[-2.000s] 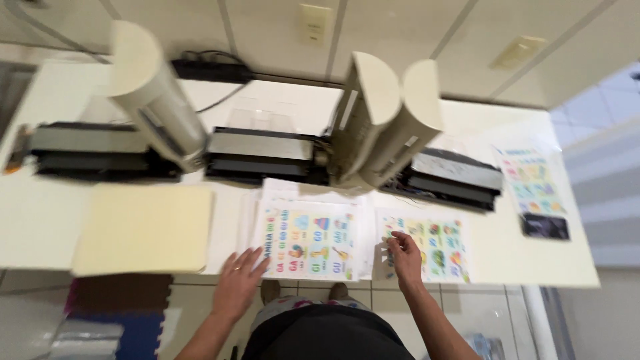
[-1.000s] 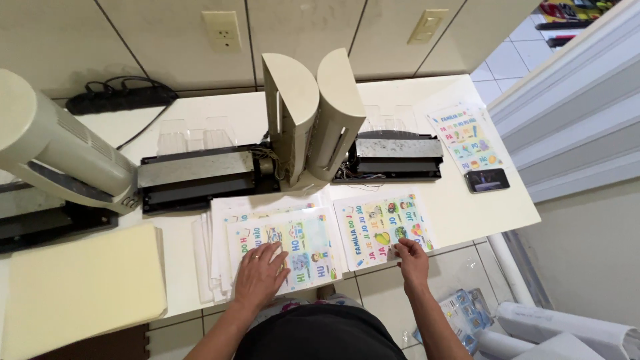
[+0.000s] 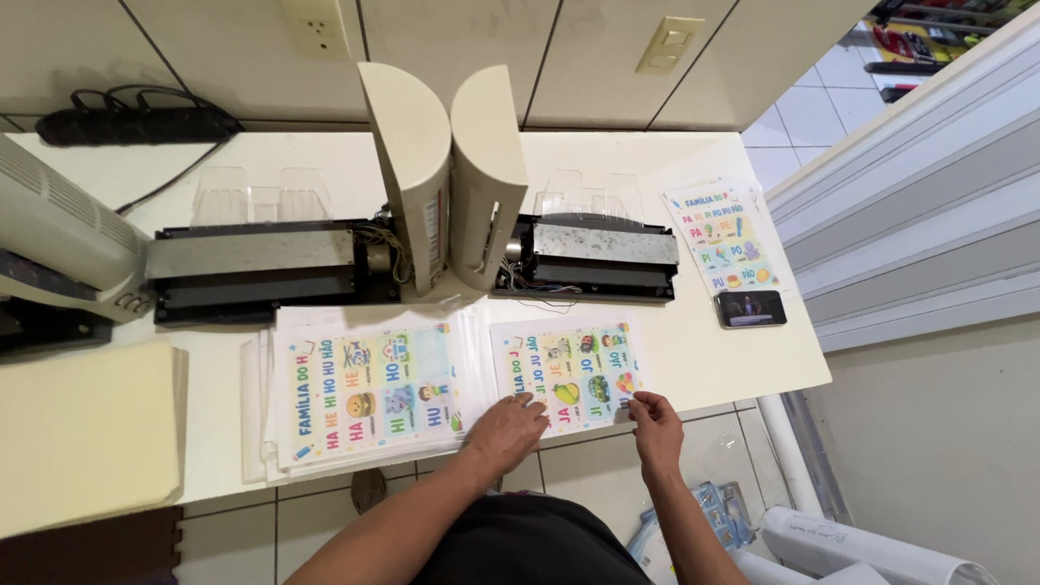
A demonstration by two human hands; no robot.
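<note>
A printed syllable sheet with coloured letters and pictures (image 3: 573, 378) lies near the table's front edge. My left hand (image 3: 508, 431) rests on its lower left corner, fingers slightly spread. At its lower right corner, my right hand (image 3: 656, 426) pinches the edge between thumb and fingers. To the left is a stack of sheets in clear plastic, topped by another printed syllable sheet (image 3: 374, 390). Behind the sheets stand opened laminating machines, one on the left (image 3: 260, 272) and a smaller one on the right (image 3: 601, 260), with raised beige covers (image 3: 491, 171) between them.
Cream-coloured sheets (image 3: 89, 422) are piled at the front left. A phone (image 3: 751, 309) overlaps more printed sheets (image 3: 727, 236) at the right. A black power strip (image 3: 134, 126) lies by the wall. Paper rolls (image 3: 869, 540) and plastic packs (image 3: 715, 512) are below, right of my right arm.
My left hand has moved right, from the left stack onto the right-hand sheet. My right hand has gone from on top of that sheet to its lower right corner.
</note>
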